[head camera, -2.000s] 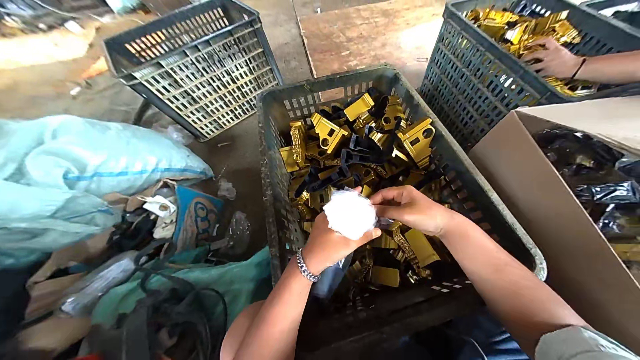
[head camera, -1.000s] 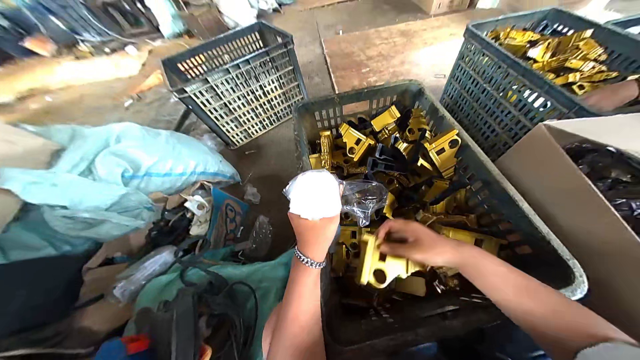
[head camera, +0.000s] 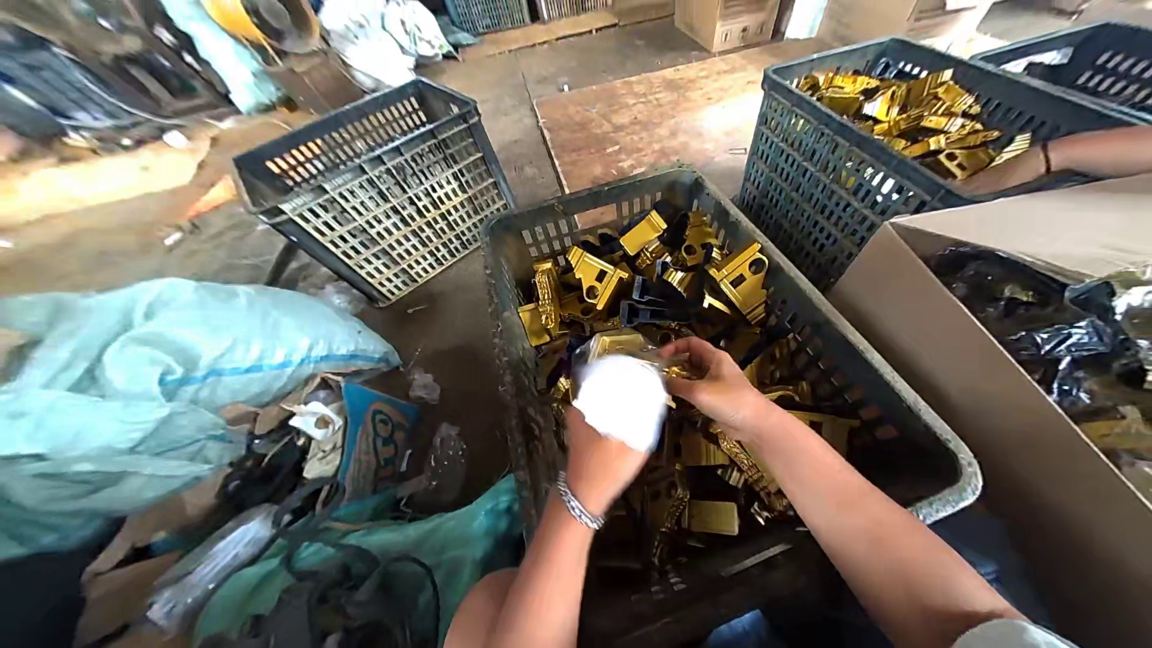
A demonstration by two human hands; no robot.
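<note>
My left hand [head camera: 605, 454], with a chain bracelet on the wrist, grips a round white object [head camera: 621, 402], blurred and too bright to identify. Clear plastic film [head camera: 589, 349] lies beside it, with a gold-coloured part [head camera: 616, 342] in or behind the film. My right hand [head camera: 713, 382] pinches the film and a gold piece at its right side; the fingers are partly hidden. Both hands are over a dark plastic crate [head camera: 900, 450] that holds many gold-coloured parts [head camera: 742, 279] and some black ones [head camera: 650, 312].
A crate [head camera: 396, 202] stands at upper left. Another crate [head camera: 801, 162] with gold parts stands at upper right, where another person's hand [head camera: 1008, 171] reaches in. A cardboard box [head camera: 999, 360] with plastic-wrapped items is at right. Pale blue sacks [head camera: 198, 333] and scrap lie at left.
My right hand, which held a gold part low in the crate one second ago, has moved up beside my left hand. Gold now shows at the plastic film.
</note>
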